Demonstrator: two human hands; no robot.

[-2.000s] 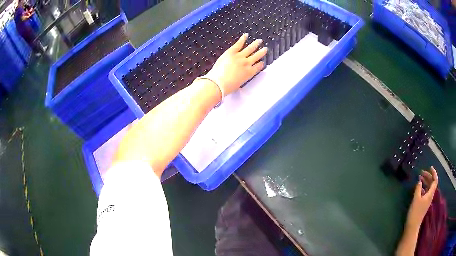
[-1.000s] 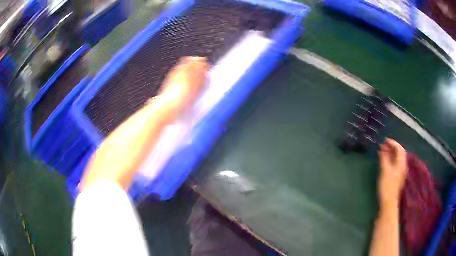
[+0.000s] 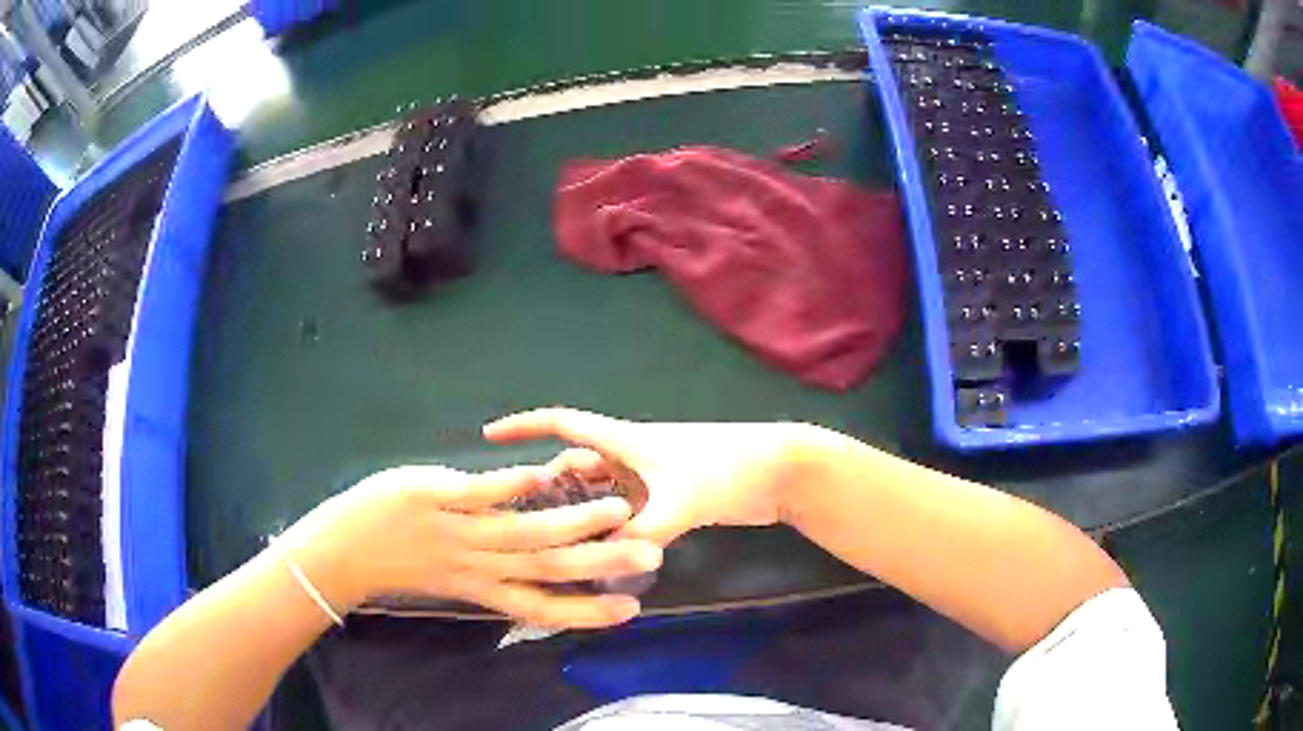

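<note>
My left hand [image 3: 457, 543], with a thin bracelet, and my right hand [image 3: 657, 479] meet near the bench's front edge. Dark power adapters [image 3: 572, 496] show between their fingers. They are mostly covered, so their number cannot be told. A block of black power adapters [image 3: 425, 200] stands with pins up on the green bench mat [image 3: 329, 371], at the back left. A small blue tray [image 3: 1143, 321] at the right holds rows of adapters along its left side, with a gap near the front end.
A large blue bin [image 3: 169, 307] at the left holds many black rows and a white sheet [image 3: 117, 486]. A crumpled maroon cloth [image 3: 772, 257] lies mid-bench. Another blue bin [image 3: 1250, 271] stands beyond the small tray, with a red bin [image 3: 1290, 112] at the far right edge.
The view has turned right, from the large bin to mid-bench. My left hand has left that bin and joined my right hand around dark adapters. My right hand has left the cloth.
</note>
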